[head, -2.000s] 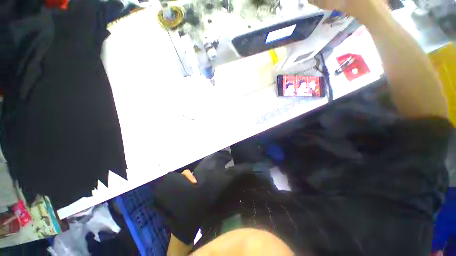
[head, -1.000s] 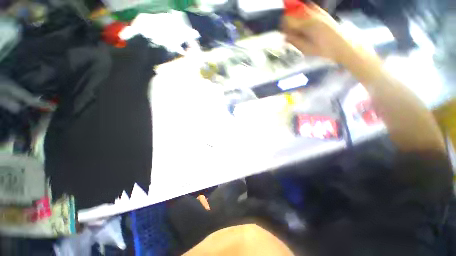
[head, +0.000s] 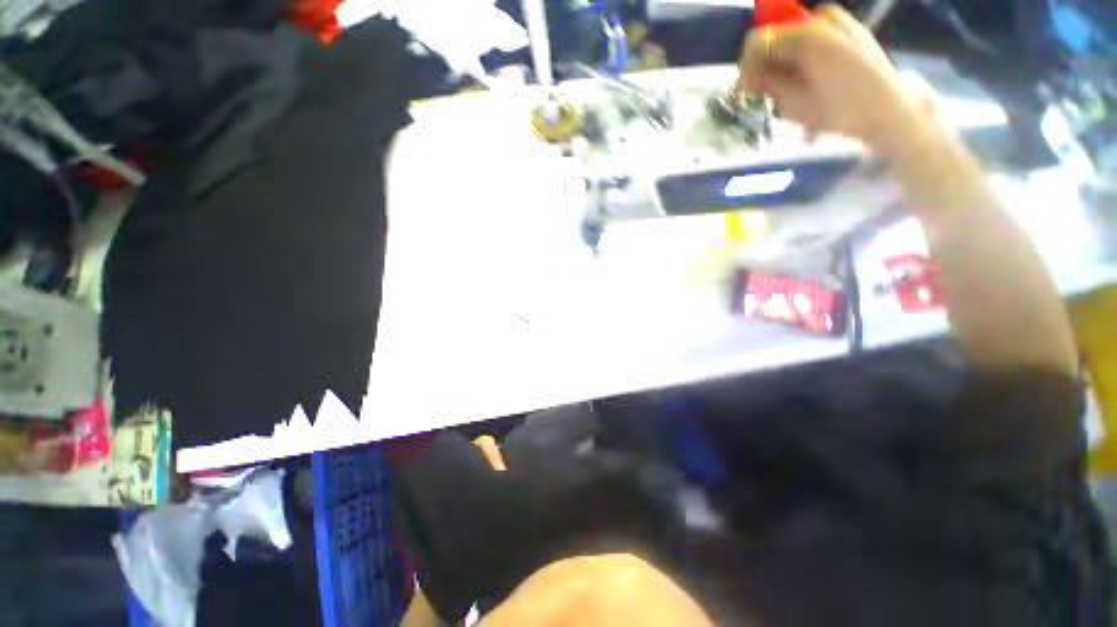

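My right hand (head: 823, 76) is raised at the far side of the sewing machine (head: 686, 135), its fingers curled near small metal parts and a red object (head: 780, 12). Blur hides whether it holds anything. I see no clear left hand; a small skin-coloured patch between dark cloth below the table edge cannot be identified. The machine has a dark control panel (head: 698, 189) with a lit screen. Black cloth panels (head: 263, 245) lie flat on the left of the white table (head: 472, 306), with jagged white edges at their front end.
A phone (head: 790, 303) with a lit reddish screen lies near the machine, left of a red-and-white packet (head: 913, 282). A blue crate (head: 358, 539) and a crumpled white plastic bag (head: 184, 551) are below the table. A yellow bin (head: 1098, 325) is at the far right.
The view has shifted, so the table and machine sit lower and more of the far side shows. My right hand, cut off by the top edge before, now shows with curled fingers.
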